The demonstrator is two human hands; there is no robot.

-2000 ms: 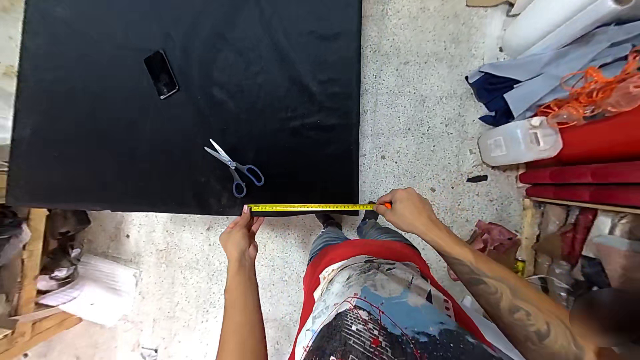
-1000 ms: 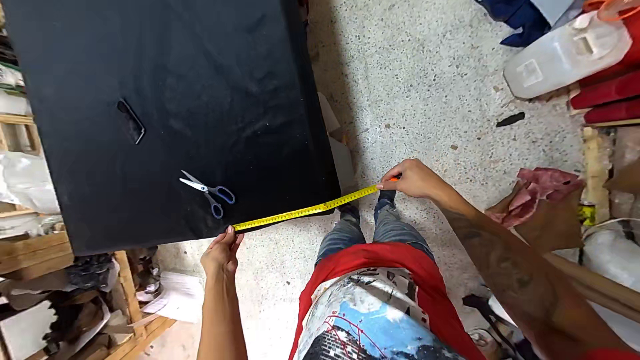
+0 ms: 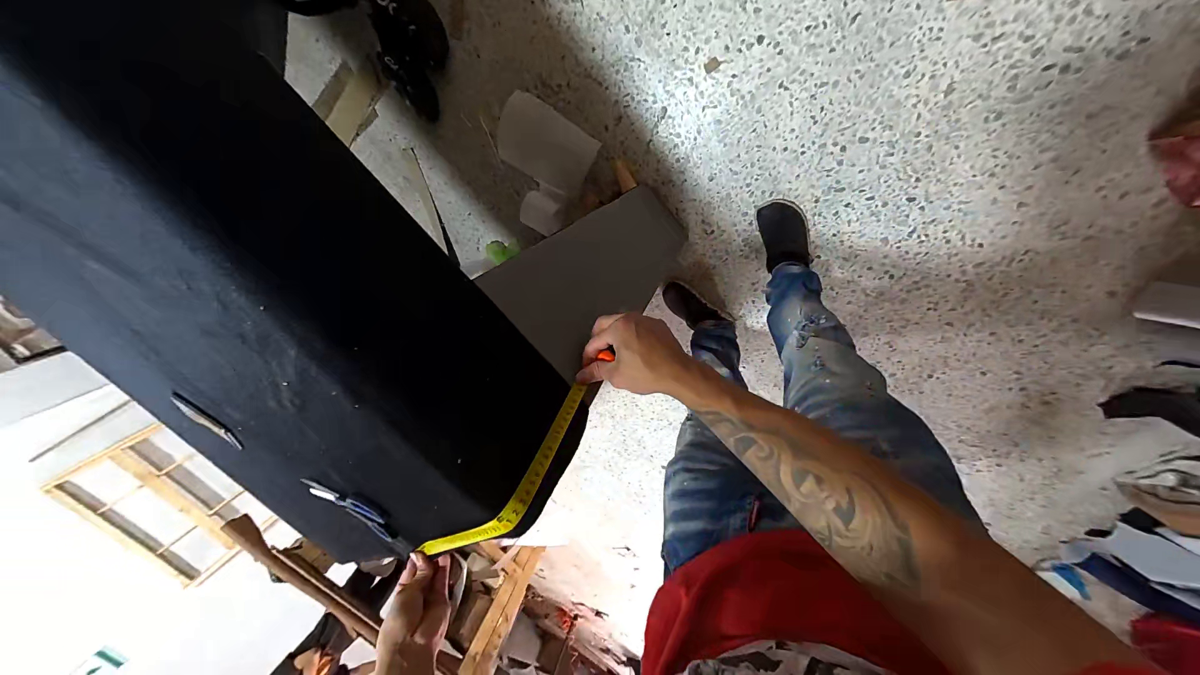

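Observation:
A yellow measuring tape runs along the edge of the black-covered table, bending at the table's corner and down its hanging side. My left hand pinches one end of the tape at the table edge. At the lower end of the side, my right hand grips the other part of the tape and a small orange thing, mostly hidden by the fingers. Blue-handled scissors lie on the tabletop near my left hand, and a phone lies farther along.
A grey panel juts out from under the black cover. Paper scraps and black shoes are on the speckled floor beyond. Wooden pieces stand below the table's near end. Fabrics are piled at the lower right.
The tape, stretched straight past the table corner before, now bends over the edge and down the side. My right hand has moved in against the cover's side. The view has swung strongly.

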